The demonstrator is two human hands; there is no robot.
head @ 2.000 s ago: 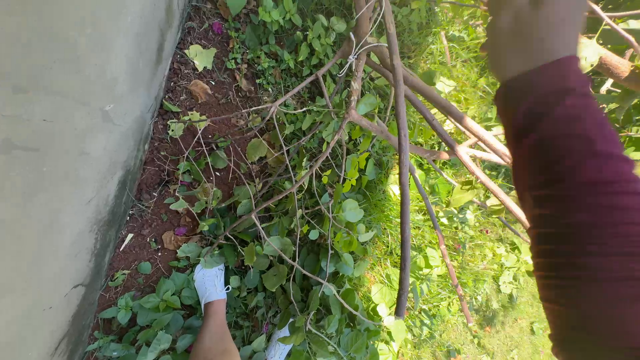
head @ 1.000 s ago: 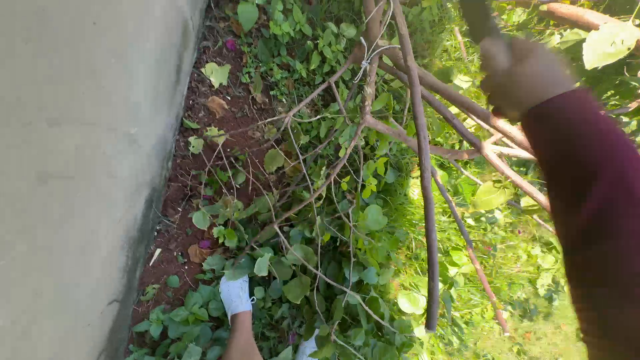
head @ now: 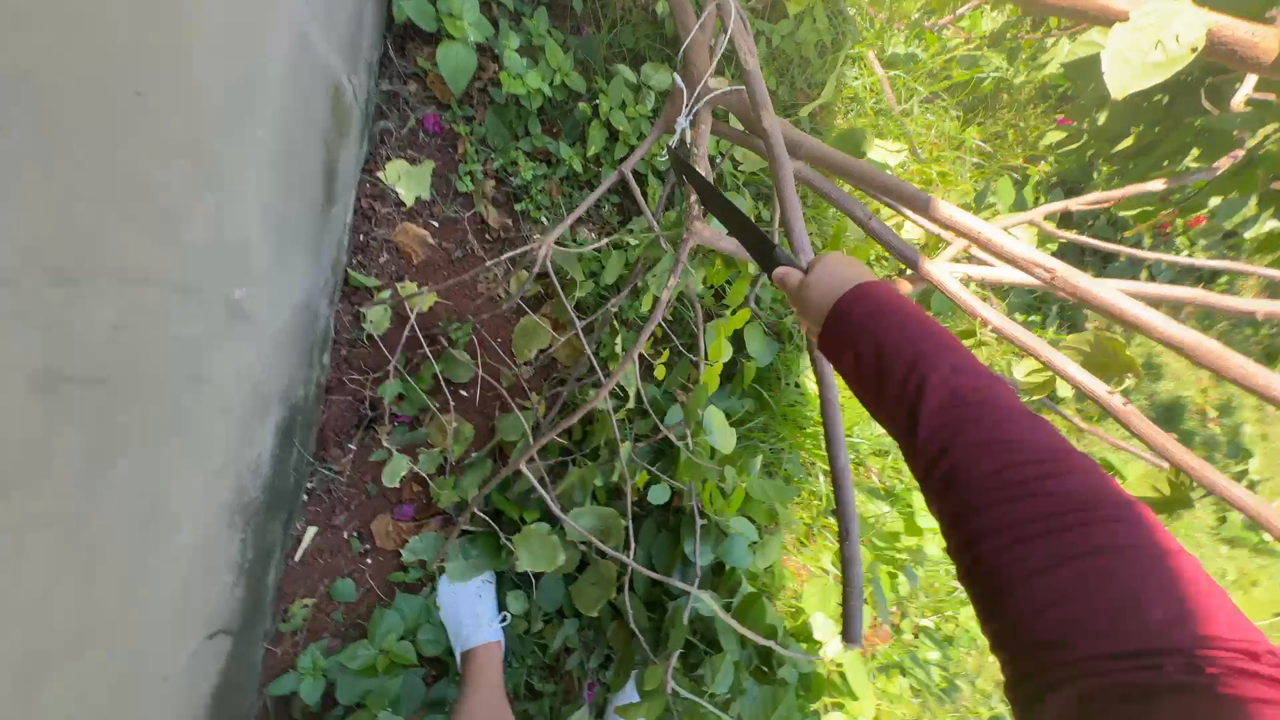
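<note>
My right hand [head: 822, 288], in a maroon sleeve, is closed around the handle of a dark-bladed knife [head: 733, 215], possibly a machete. The blade points up and left, its tip just below a white string [head: 684, 115] tied around the woody stems. Next to the hand runs a long thin branch [head: 843, 480] that hangs down past the fist. Thicker bare branches [head: 1010, 245] fan out to the right from near the tie. A thin forked branch [head: 640, 345] spreads down and left below the blade. My left hand is out of view.
A grey concrete wall [head: 170, 330] fills the left side. Along its foot lies a strip of red soil [head: 440, 270] with dry leaves and twigs. Low leafy plants [head: 590, 540] surround my white shoe [head: 470, 612]. Sunlit grass [head: 920, 600] lies to the right.
My right hand has come down from the top of the view to beside the branches, and the knife blade now shows near the string. The view has shifted slightly.
</note>
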